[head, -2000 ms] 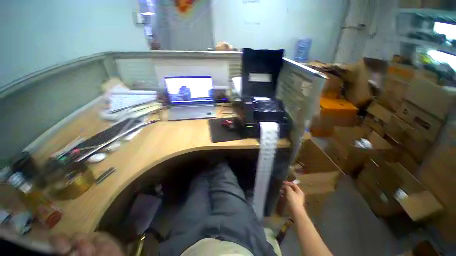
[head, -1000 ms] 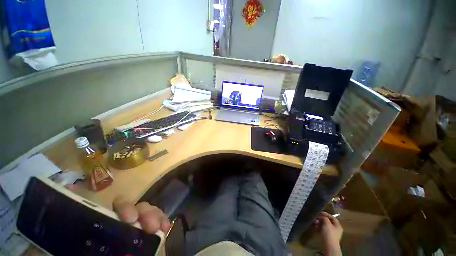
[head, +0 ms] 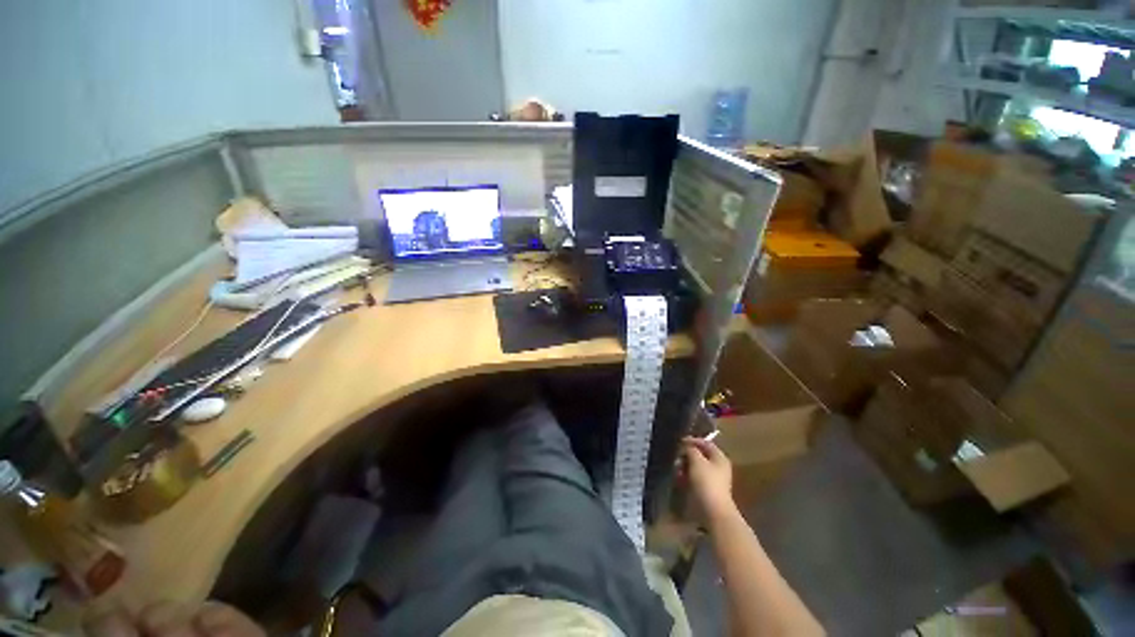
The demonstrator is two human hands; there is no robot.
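My left hand (head: 174, 620) is cut off by the bottom left edge; only its curled fingers show, and no phone can be made out in it. My right hand (head: 707, 470) is low beside the desk's right end, with a thin white cigarette (head: 711, 436) between its fingers. A long white label strip (head: 640, 411) hangs from the black label printer (head: 642, 256), whose tall lid stands open, and runs down beside my right leg, left of my right hand.
A silver laptop (head: 446, 276) stands mid-desk, with a mouse pad (head: 543, 326) to its right. The keyboard (head: 193, 361), ashtray (head: 147, 479) and amber drink bottle (head: 56, 529) are at left. A partition (head: 734, 249) separates the desk from cartons (head: 778, 442) at right.
The view has swung left, then right again. The dark-screened phone in my left hand, shown a second ago, is out of view. My right hand still holds the cigarette low at the right.
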